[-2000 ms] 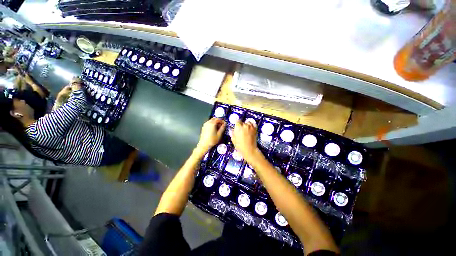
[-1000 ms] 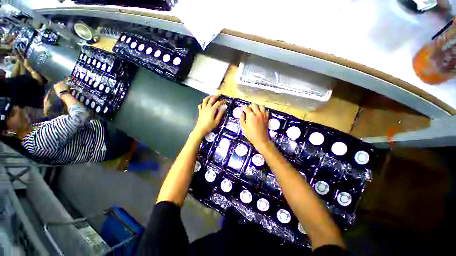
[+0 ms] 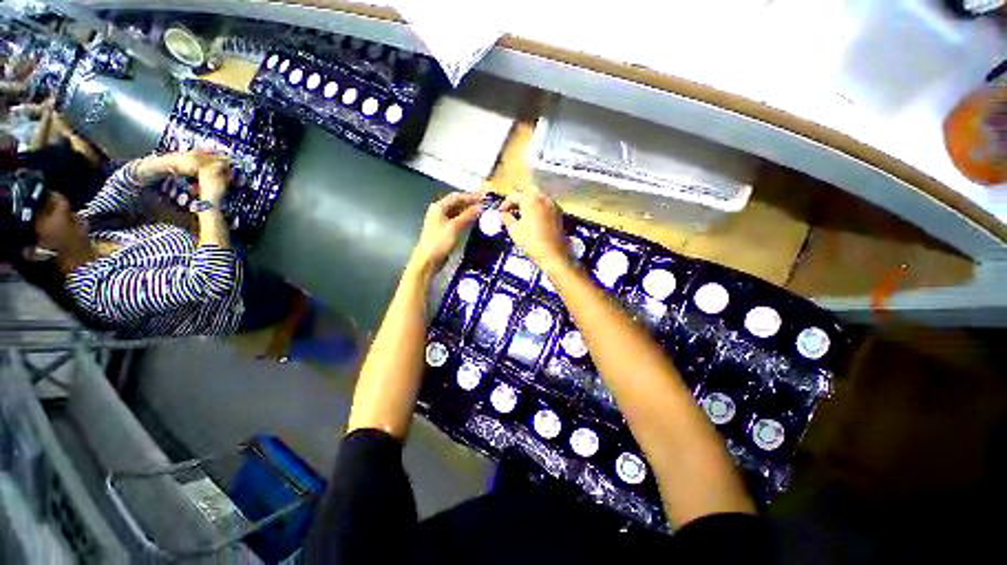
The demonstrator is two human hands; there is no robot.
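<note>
A large black glossy tray lies in front of me, with rows of dark units and white discs. Shiny clear film shows over parts of it. My left hand and my right hand meet at the tray's upper left corner. Their fingertips pinch a small dark piece between them, close to a white disc. The piece is too small to name surely.
A clear plastic box stands behind the tray under the white shelf. More black trays lie at the upper left. A person in a striped top works at the left. A blue item is at lower left.
Both hands have come together at the tray's upper left corner, their fingertips now raised and pinching a small dark piece. The view has shifted slightly. The striped-top person's hands have moved to the right.
</note>
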